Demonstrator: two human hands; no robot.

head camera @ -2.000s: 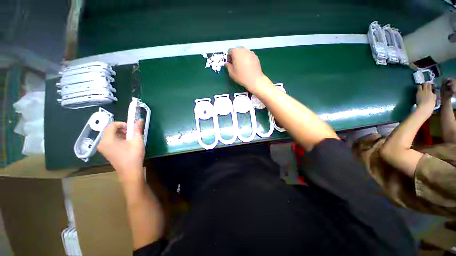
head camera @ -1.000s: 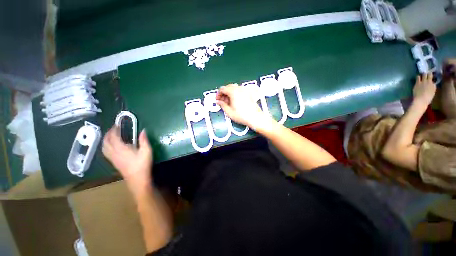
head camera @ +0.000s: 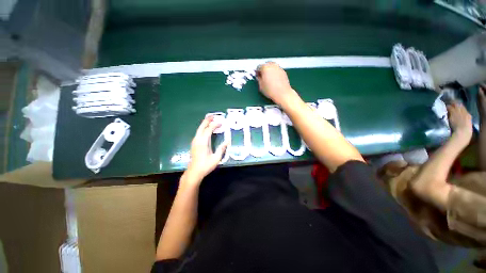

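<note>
White oval housings (head camera: 256, 133) lie side by side in a row on the green bench, disc ends away from me. My left hand (head camera: 205, 146) is around the leftmost housing (head camera: 217, 123), fingers at its disc end and thumb at its right side, covering part of it. My right hand (head camera: 273, 82) is at the right edge of the loose pile of tiny white inserts (head camera: 238, 79), its fingers bent together. Whether an insert is between the fingertips cannot be seen. My right forearm hides part of the row's right side.
A single housing (head camera: 108, 144) lies tilted at the left, below stacked housings (head camera: 104, 95). An open carton (head camera: 114, 229) is lower left, crumpled translucent plastic (head camera: 41, 125) far left. A white strip (head camera: 176, 67) runs behind. More housings (head camera: 412, 67) and another person's hand (head camera: 459, 121) are at right.
My left hand has moved right, bringing a housing to the row's left end. My right hand has gone from the row's discs back to the insert pile. The camera view has shifted.
</note>
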